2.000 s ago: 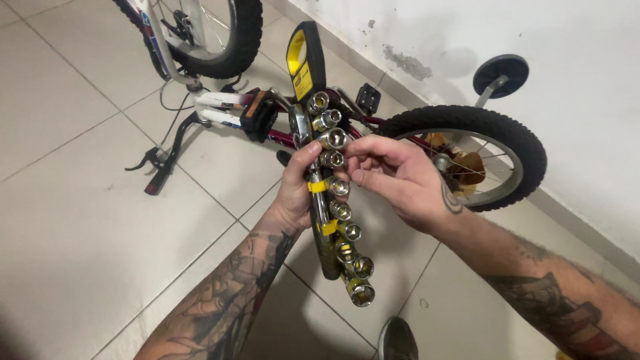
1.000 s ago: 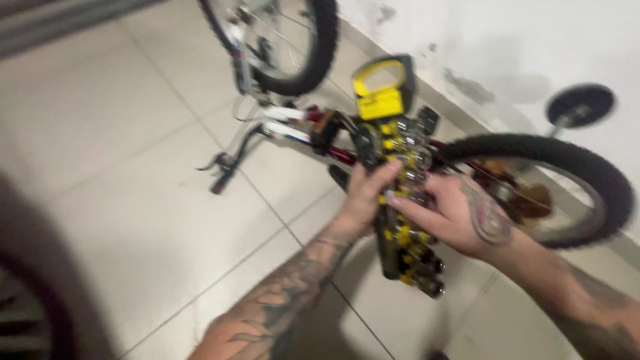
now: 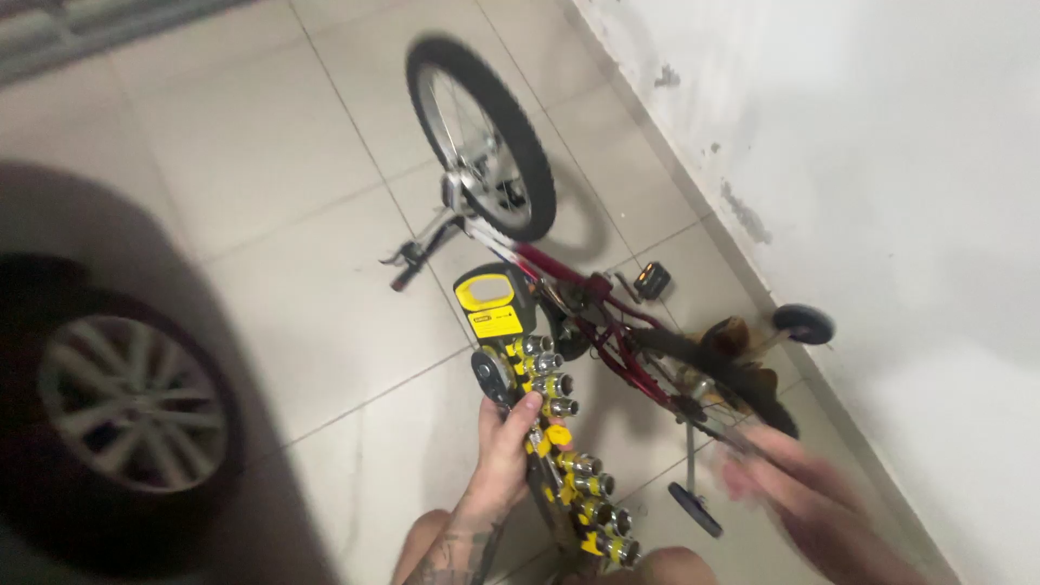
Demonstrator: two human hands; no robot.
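Observation:
My left hand (image 3: 508,447) grips a black and yellow socket rack (image 3: 496,313) near its middle. Several chrome sockets (image 3: 561,384) stick out along the rack's right side, and between them one yellow clip (image 3: 558,435) shows without a socket. A ratchet wrench (image 3: 491,375) lies along the rack's left side, its black head above my left hand. My right hand (image 3: 780,479) is blurred, away from the rack and close to the rear wheel of a red and white child's bicycle (image 3: 561,264). Whether it holds anything is not clear.
The bicycle lies on the tiled floor (image 3: 325,357), its front wheel (image 3: 487,138) farther off. Two training wheels (image 3: 803,323) stick out at its rear. A white wall (image 3: 894,162) runs along the right. A car wheel (image 3: 134,404) stands at the left.
My right hand has left the rack and moved right, to the bicycle's rear wheel. A bare yellow clip shows on the rack. The view has shifted, bringing the car wheel into sight.

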